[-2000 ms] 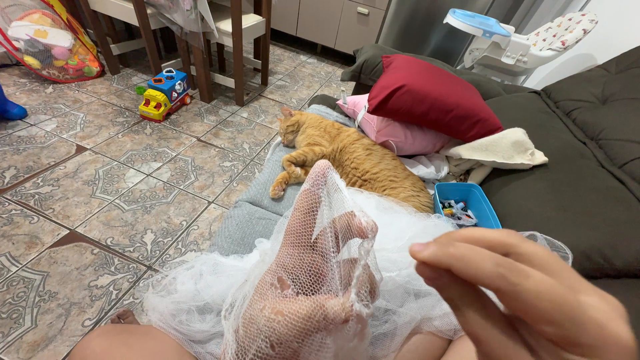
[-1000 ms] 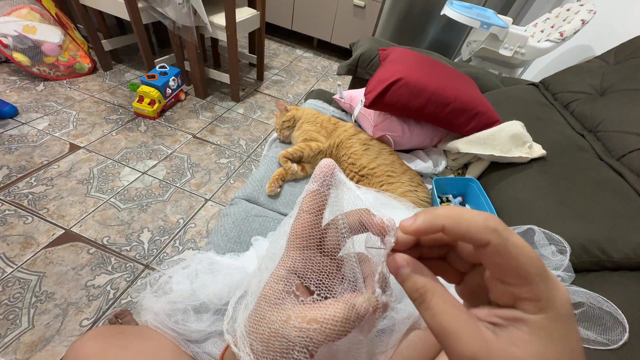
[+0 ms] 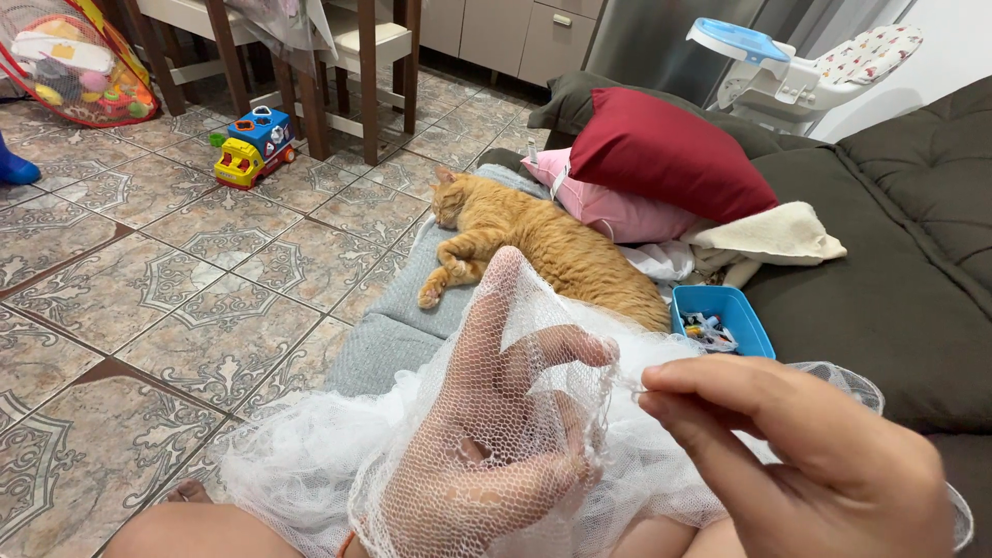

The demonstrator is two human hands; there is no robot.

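Observation:
White netting (image 3: 310, 457) lies bunched over my lap and drapes over my left hand (image 3: 504, 434), which is inside it with the index finger raised. The other fingers of that hand curl toward the netting's gathered edge (image 3: 601, 411). Just right of that edge, my right hand (image 3: 775, 434) pinches something thin and pale between thumb and index finger; it looks like thread, and whether a needle is there I cannot tell. An orange cat (image 3: 558, 240) lies beyond my hands, and a blue plastic box (image 3: 744, 314) with small items stands at the right.
The cat lies on a grey cloth (image 3: 387, 349) on the dark couch (image 3: 891, 325). Red (image 3: 674, 155) and pink (image 3: 620, 205) pillows are stacked behind it. A toy truck (image 3: 256, 147), chairs (image 3: 372, 46) and a mesh toy bag (image 3: 77, 70) stand on the tiled floor; a high chair (image 3: 798, 77) is at the back right.
My right hand has come from apart on the right to the netting's edge, then drawn back slightly with its fingers pinched. My left hand stays inside the netting.

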